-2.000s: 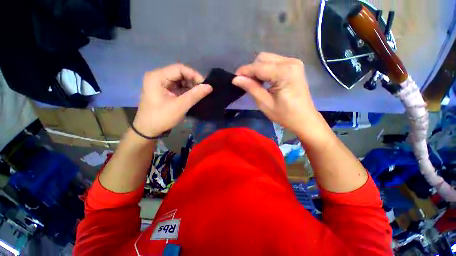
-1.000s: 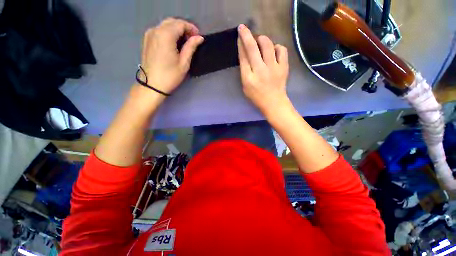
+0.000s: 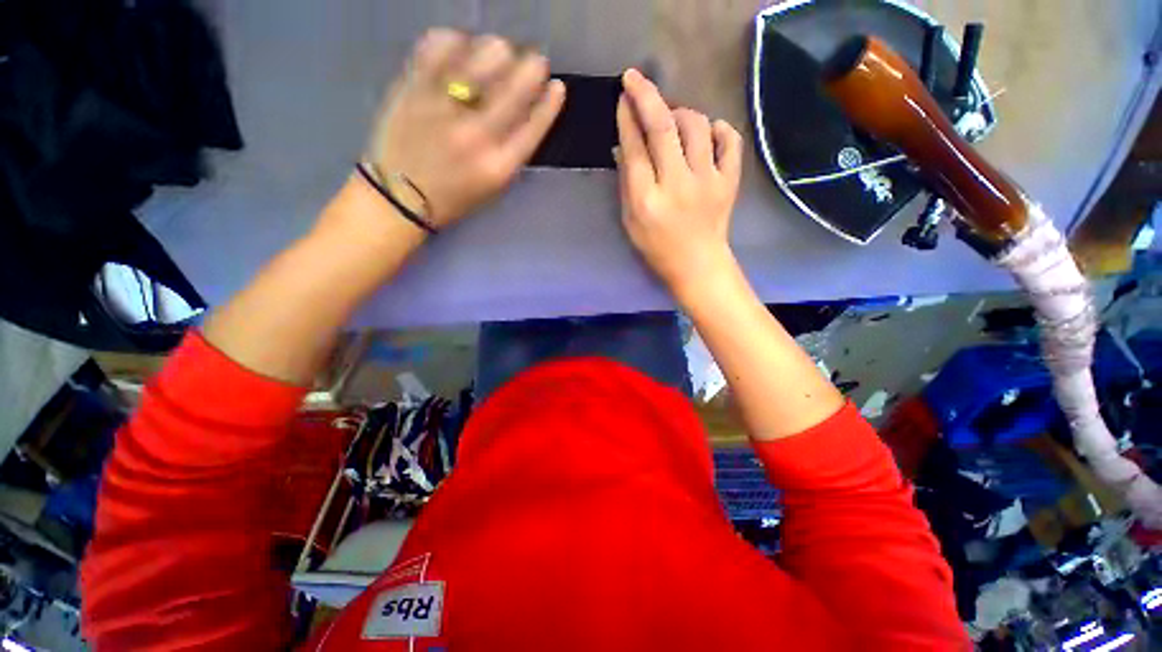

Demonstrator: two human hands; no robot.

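Note:
A black fabric piece (image 3: 580, 121) lies flat on the pale lilac-grey table. My left hand (image 3: 465, 127), slightly blurred, lies over its left end with the fingers stretched out and hides that part. My right hand (image 3: 678, 178) rests at its right edge, fingertips on the edge and nothing gripped. The steam iron (image 3: 816, 115) stands to the right of my right hand, untouched, with its glossy orange-brown handle (image 3: 937, 134) on top.
A whitish-pink wrapped hose (image 3: 1068, 338) runs from the iron down past the table's right front. A black fabric heap (image 3: 102, 153) lies at the left, with a shiny clear plastic patch (image 3: 140, 296). Cartons, blue heaps and scraps lie below the table.
The fabric piece went from being held up between both hands to lying flat on the table. My left hand has since turned and spread over its left end. The right hand stayed at the right edge.

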